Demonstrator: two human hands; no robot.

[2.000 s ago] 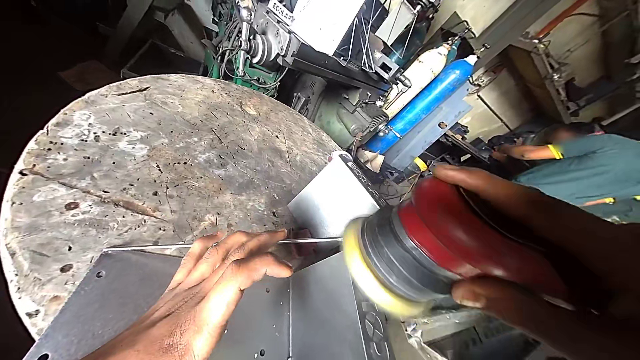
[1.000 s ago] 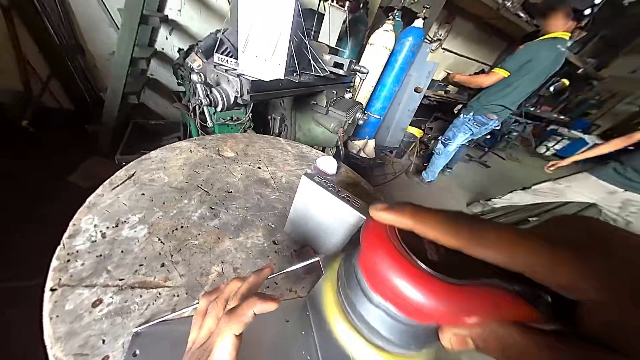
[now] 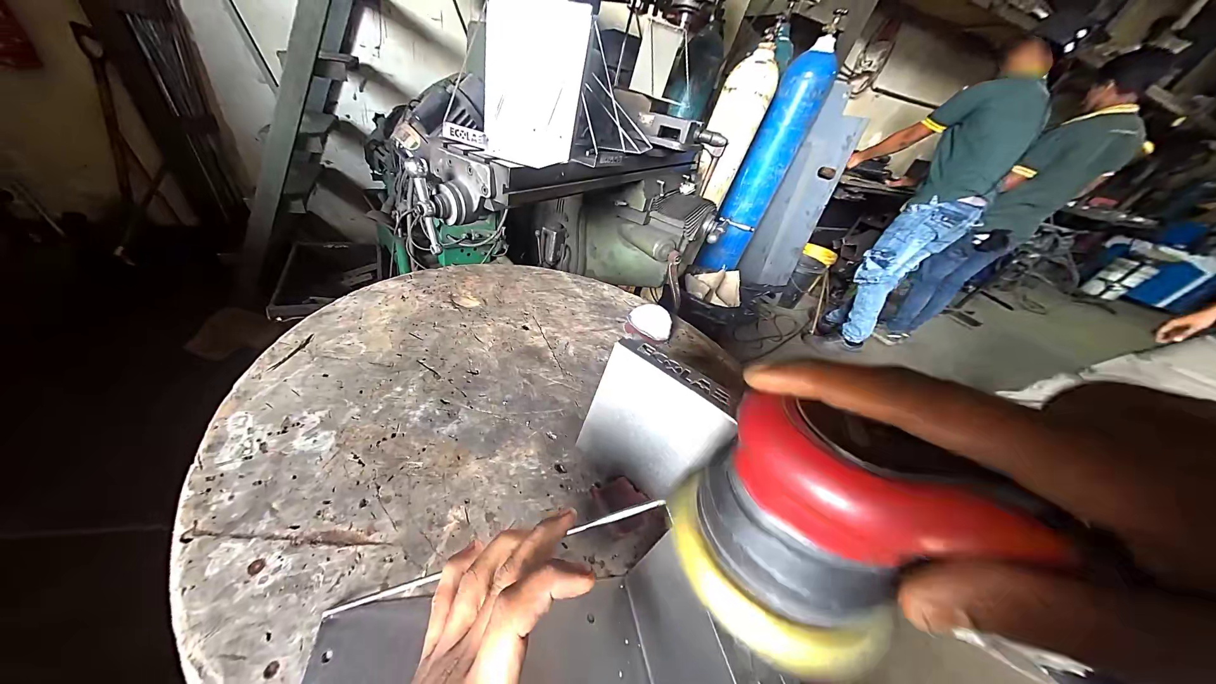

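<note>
My right hand [image 3: 1007,475] grips a red and black orbital sander [image 3: 836,494] with a yellow pad, tilted on its side. The pad, blurred, is at the end of the upper edge of a bent grey sheet-metal part [image 3: 570,636]. My left hand [image 3: 503,598] lies over that same edge, fingers bent across it, holding the sheet near the table's front. A silver metal box [image 3: 651,418] with cut-out lettering stands just behind the sander, and a small white-topped object [image 3: 650,322] is behind the box. How far the pad touches the metal cannot be told.
The round, worn table [image 3: 399,427] lies beneath the work. Behind it stand a milling machine [image 3: 570,190] carrying a white box [image 3: 535,81], and a blue gas cylinder [image 3: 774,152]. Two people [image 3: 988,161] stand at the back right; another person's hand [image 3: 1185,326] shows at the right edge.
The view has swung upward and levelled. The sander stays in my right hand, my left hand on the sheet. A second standing person has come into sight beside the first since one second ago.
</note>
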